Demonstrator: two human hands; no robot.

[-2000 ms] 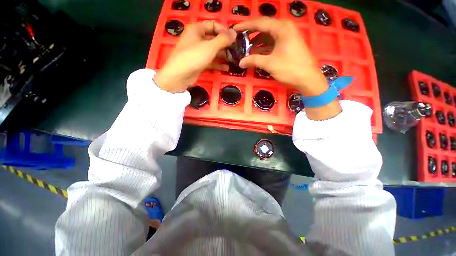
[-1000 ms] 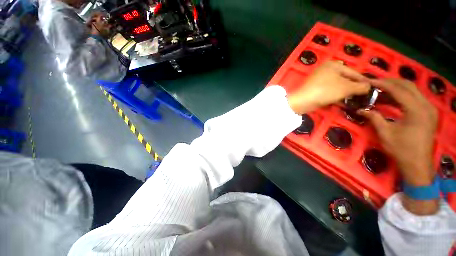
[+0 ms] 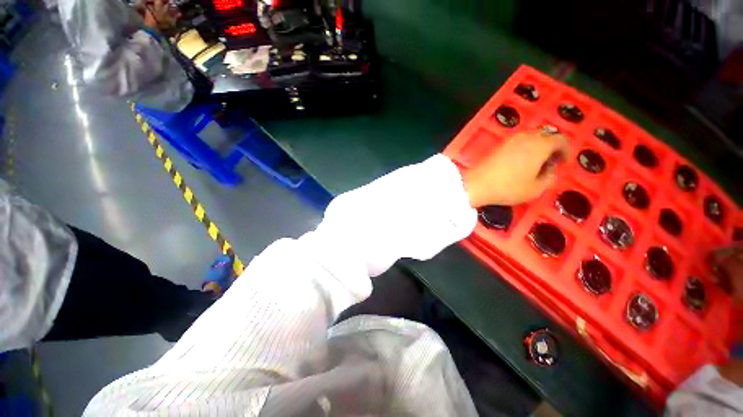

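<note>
A red-orange tray [image 3: 562, 295] with square pockets lies on the dark green mat, holding several round glossy black units [image 3: 595, 276]. My left hand [image 3: 521, 168] is over the tray's left part with its fingers curled down. A dark patch shows at its fingertips, but I cannot tell whether it is a held piece. My right hand [image 3: 727, 267] is blurred and cut off by the right edge, over the tray's right end; its fingers are unclear. A loose round unit with a pale centre [image 3: 542, 348] lies on the mat below the tray.
A black test fixture [image 3: 305, 81] with red digits stands at the upper left. A person in a white smock [image 3: 122, 61] is beside it. Blue stools [image 3: 200, 142] and yellow-black floor tape [image 3: 183, 189] show beyond the bench edge. Another person's sleeve and dark-clothed leg are at lower left.
My hands have parted: the right moved right to the frame edge, the left stayed over the tray. The silvery-rimmed piece between them no longer shows there. The view has shifted slightly.
</note>
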